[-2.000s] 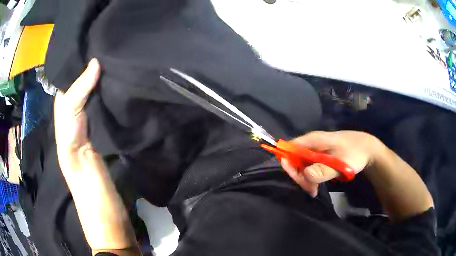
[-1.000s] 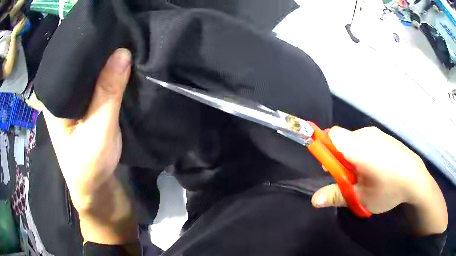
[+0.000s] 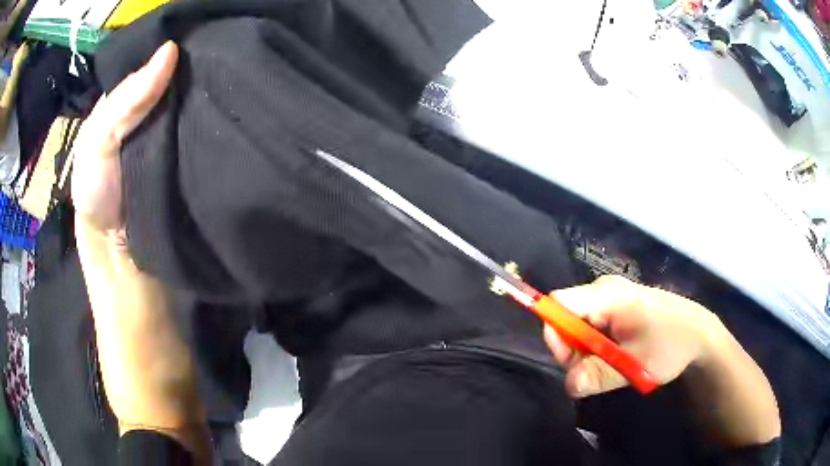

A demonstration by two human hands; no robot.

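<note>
A black ribbed garment piece (image 3: 264,200) lies over the lap and reaches up to the table edge. My left hand (image 3: 109,155) holds its left side, thumb up on top of the cloth and the fingers hidden behind it. My right hand (image 3: 637,332) holds the scissors (image 3: 414,214) by the orange-red handles. The blades look like one thin line, closed or seen edge-on, and point up-left over the cloth. Their tip is near the middle of the panel; whether it touches the cloth I cannot tell. A few tiny light specks show on the cloth at upper left.
A white sewing-machine table (image 3: 582,155) with a ruler-marked front edge runs along the right. Part of a machine with JACK lettering (image 3: 792,68) shows at upper right. Green and yellow items lie at upper left, a blue basket-like item (image 3: 16,223) at far left.
The scissors have swung to a steeper slant and their tip has moved away from my left thumb. My left hand has moved up and left, and the cloth is spread flatter. Two seconds ago the blades were open.
</note>
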